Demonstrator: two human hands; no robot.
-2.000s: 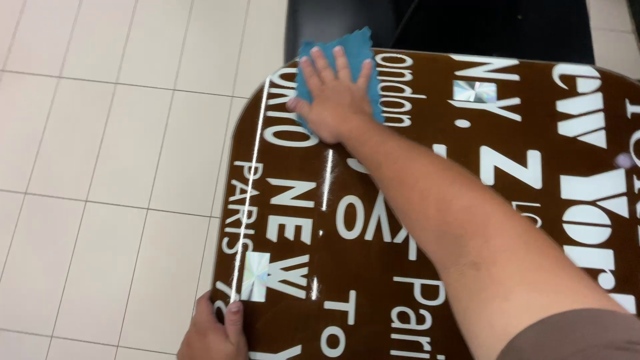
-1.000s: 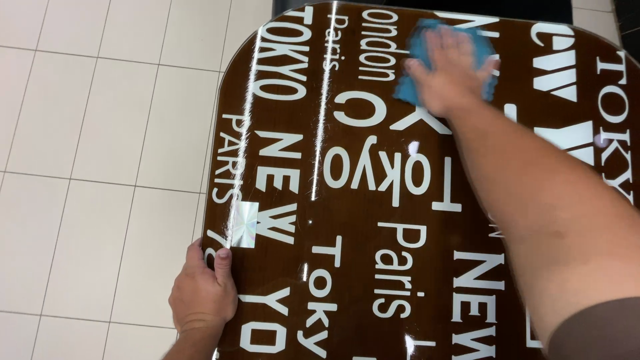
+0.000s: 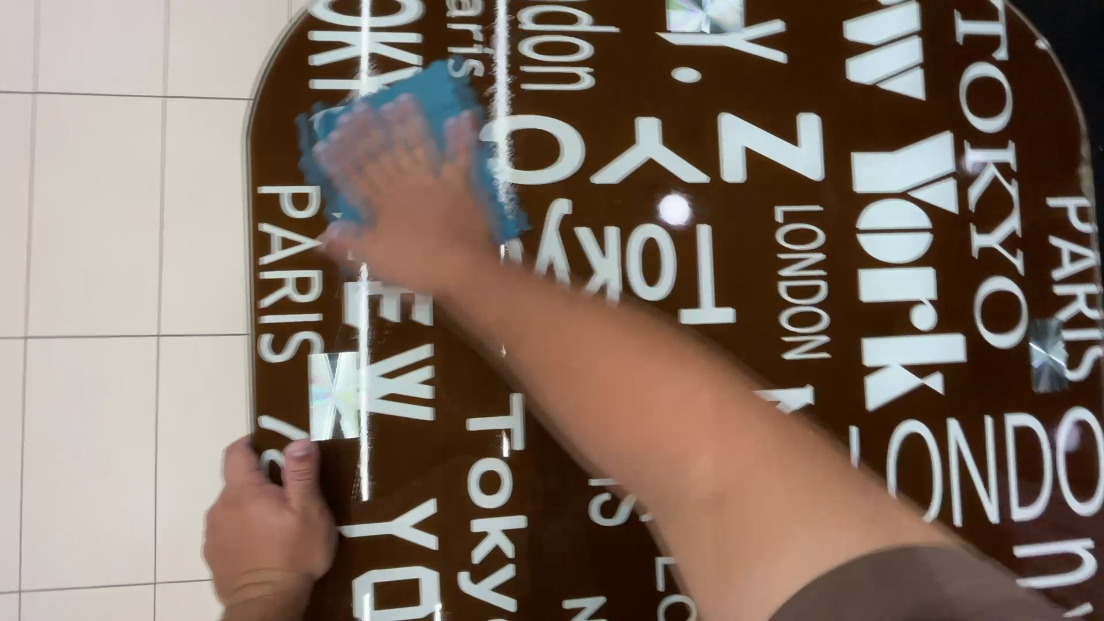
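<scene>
A glossy brown tabletop with rounded corners and white printed city names fills most of the view. On its upper left part lies a blue cloth, pressed flat under my right hand, whose fingers are spread and slightly blurred. My left hand grips the tabletop's left edge, its thumb on top and its other fingertips partly hidden at the rim. The right forearm crosses over the tabletop from the lower right and hides some of the lettering.
Pale floor tiles with thin dark joints lie to the left of the tabletop. A dark surface shows at the upper right corner. Bright light reflections run down the glossy top.
My right hand and the cloth have moved left across the tabletop since one second ago, when they were near its top middle. My left hand stays on the left edge.
</scene>
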